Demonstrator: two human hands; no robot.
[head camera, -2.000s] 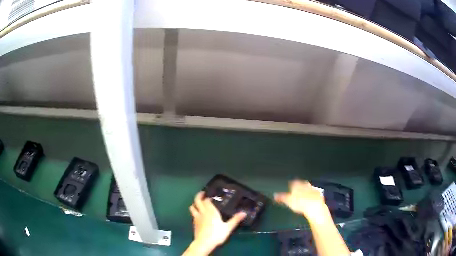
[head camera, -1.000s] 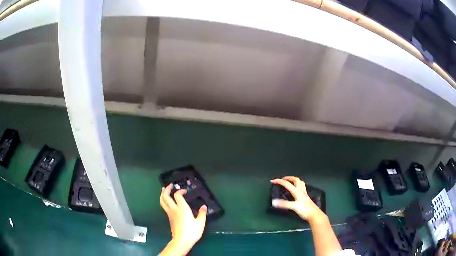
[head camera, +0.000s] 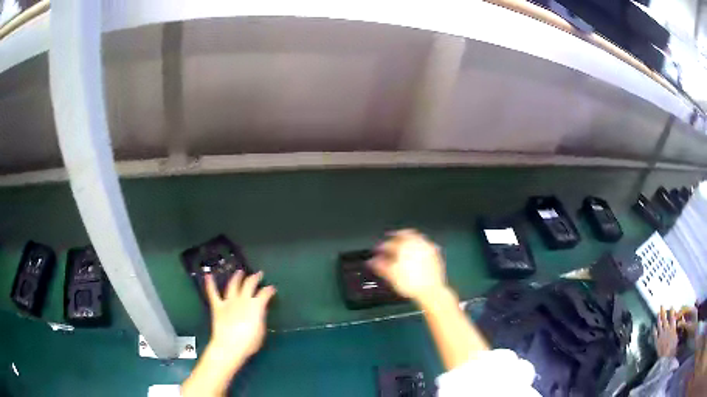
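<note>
A black oblong housing (head camera: 218, 254) lies tilted on the green strip at centre left. My left hand (head camera: 236, 310) is over its lower end, fingers spread, partly hiding it. A second black housing (head camera: 363, 283) lies near the strip's front edge at centre. My right hand (head camera: 411, 264) is blurred over its right part; whether it holds anything cannot be told. A square black plate (head camera: 403, 381) lies on the bench at the bottom edge, partly cut off.
More housings stand left (head camera: 32, 277) and right (head camera: 505, 248), some with white labels. Black plates (head camera: 554, 333) lie piled at right beside a white perforated tray (head camera: 665, 271). A white post (head camera: 89, 163) crosses the left side. Another person's hands (head camera: 668, 332) show far right.
The view has shifted right. My left hand's fingers have spread over the left housing. My right hand has lifted or shifted from its grip on the centre housing and is blurred.
</note>
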